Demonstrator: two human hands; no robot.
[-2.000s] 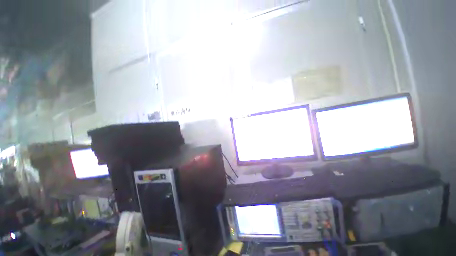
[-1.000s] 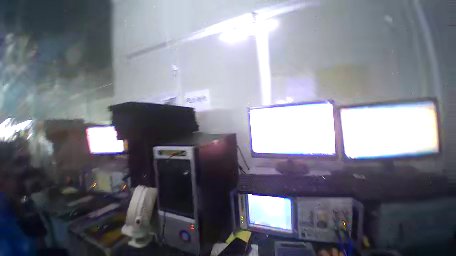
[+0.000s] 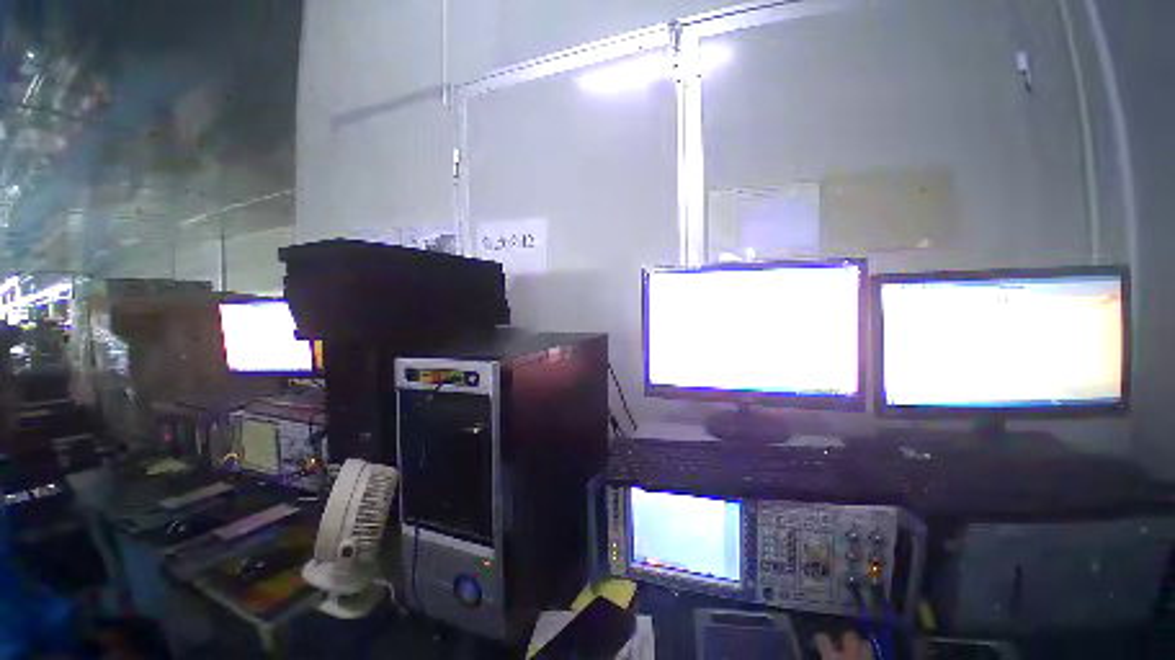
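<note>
A few fingers of one hand, apparently my right hand [image 3: 844, 646], show at the bottom edge, cut off and small, between two flat plates. What they touch is hidden. My left hand is not in view. The left test plate [image 3: 745, 637], blue-grey with a pale border, is cut by the bottom edge. The right test plate [image 3: 966, 649] shows only its top edge. The radio tester [image 3: 773, 548] stands behind, its screen lit, with blue and dark cables [image 3: 881, 619] hanging from its right-side ports. A dark phone-like slab [image 3: 586, 632] lies on yellow and white paper.
Two lit monitors [image 3: 754, 333] and a dark keyboard [image 3: 709, 460] are above the tester. A grey box [image 3: 1063, 576] stands to its right. A PC tower [image 3: 554, 477], white fan [image 3: 351, 535] and stacked black trays [image 3: 393, 294] are left. Another bench [image 3: 193, 509] is further left.
The picture is sharper, and the monitors, tower and fan sit further right than two seconds ago, as the view turned left. The fingers stay at the bottom edge near the plates.
</note>
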